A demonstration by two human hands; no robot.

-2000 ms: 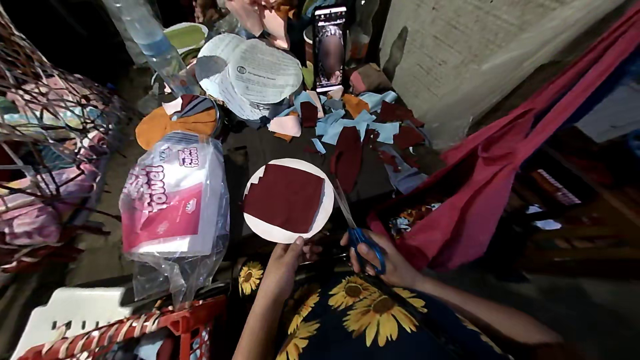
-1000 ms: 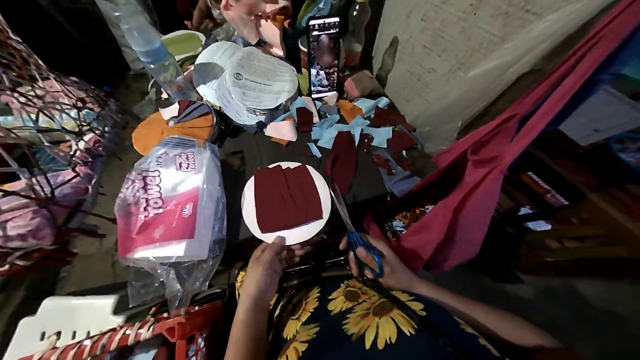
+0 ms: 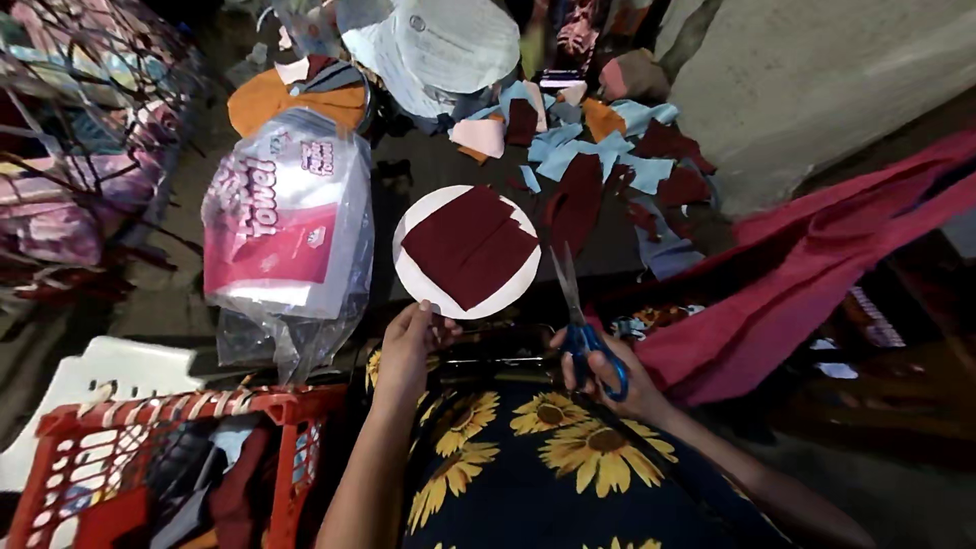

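Note:
My left hand [image 3: 415, 335] pinches the lower edge of a round white disc [image 3: 412, 282], its thumb on the rim. A maroon cloth piece [image 3: 469, 248] lies over the disc, turned like a diamond, with a jagged notch at its upper right. My right hand [image 3: 602, 374] holds blue-handled scissors [image 3: 572, 297], fingers in the loops, blades pointing up and slightly parted, to the right of the disc. Just beyond the blade tips lies a long maroon cloth scrap [image 3: 577, 202]. No contact shows between the scissors and the cloth on the disc.
A plastic-wrapped towel pack [image 3: 286, 229] lies left of the disc, above a red plastic basket [image 3: 183, 404] of cloth. Light blue and other scraps [image 3: 587, 152], stacked pale discs [image 3: 435, 53] and an orange round piece [image 3: 263, 99] lie beyond. Pink-red fabric [image 3: 762, 305] hangs at right.
The maroon cloth has turned on the disc from squarish to a diamond, its notch now at the upper right. My right hand still holds the scissors. The view has moved closer and lower.

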